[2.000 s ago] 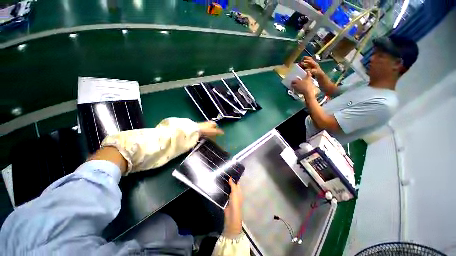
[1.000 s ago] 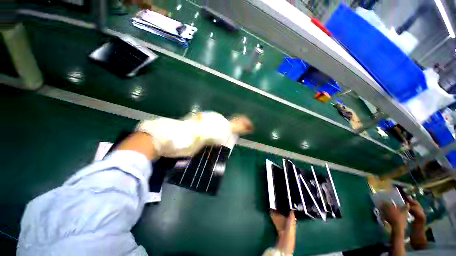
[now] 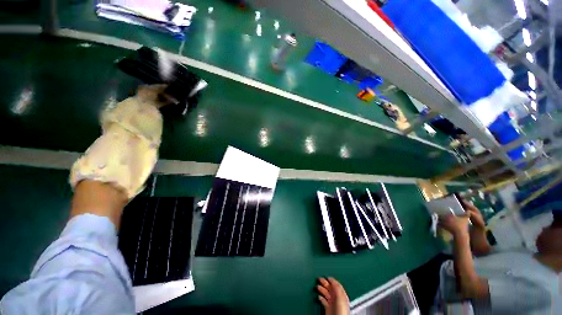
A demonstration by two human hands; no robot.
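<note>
My left hand [image 3: 157,95] reaches over the conveyor belt and touches the near side of dark solar panels [image 3: 175,77] lying there; its fingers are blurred, so I cannot tell whether they grip. My right hand [image 3: 333,296] is low in the view above the green bench, partly cut off by the bottom edge, with nothing seen in it. Black-faced panels [image 3: 157,240] lie on the bench at the left, over a white one. Another black panel [image 3: 234,218] overlaps a white back [image 3: 249,166]. A fanned stack of panels [image 3: 358,218] lies right of them.
A pale rail [image 3: 296,175] divides the bench from the conveyor belt [image 3: 234,123]. The light box [image 3: 388,298] shows at the bottom. A coworker [image 3: 511,277] at the right holds a panel [image 3: 447,206]. Blue bins [image 3: 443,52] hang overhead. A white-edged stack [image 3: 145,13] lies beyond the conveyor.
My left hand has moved from the bench panels out to the panels on the conveyor. My right hand has left the fanned stack and moved down toward me. The view has shifted slightly.
</note>
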